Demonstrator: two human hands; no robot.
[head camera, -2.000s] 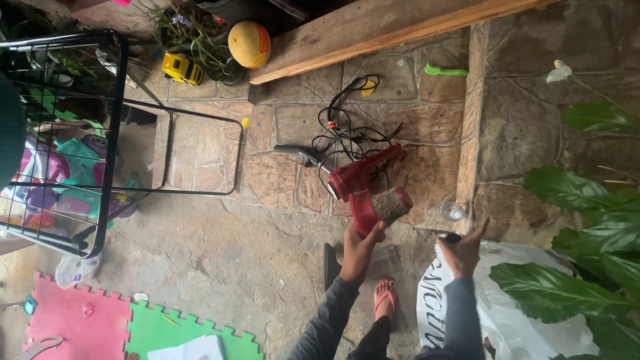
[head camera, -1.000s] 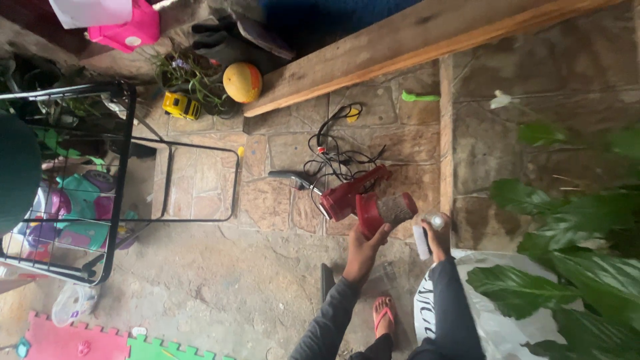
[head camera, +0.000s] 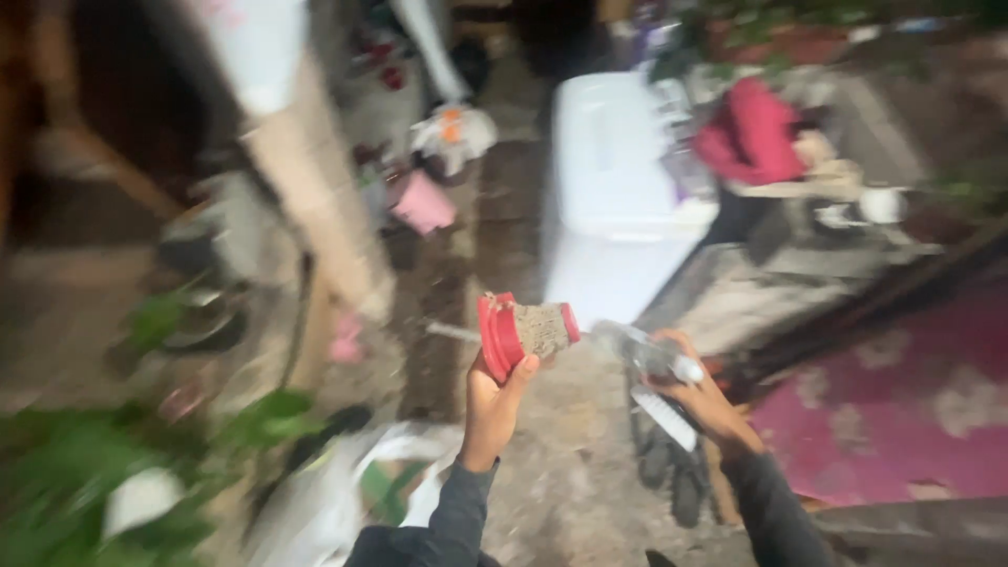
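My left hand (head camera: 498, 405) is closed around the red plastic rim of a dust-coated filter (head camera: 542, 329), which looks like a vacuum cleaner's. The filter lies sideways, its narrow red end pointing right. To its right, my right hand (head camera: 701, 394) grips a clear plastic container (head camera: 650, 354), possibly a bottle, blurred by motion. A flat white piece (head camera: 665, 417) shows just below that container, at the same hand; whether the fingers hold it cannot be told. The two hands are apart.
Beyond the hands stands a large white lidded bin or appliance (head camera: 606, 181). A pink pot (head camera: 423, 203) is at its left. A white plastic bag (head camera: 346, 488) and green leaves (head camera: 94, 472) are lower left. A pink patterned cloth or mat (head camera: 890, 425) lies right, near a red cloth (head camera: 752, 134).
The view has swung far around. My right hand, empty two seconds ago, now holds a clear container. My left hand has carried the filter away from the corded red appliance on the floor.
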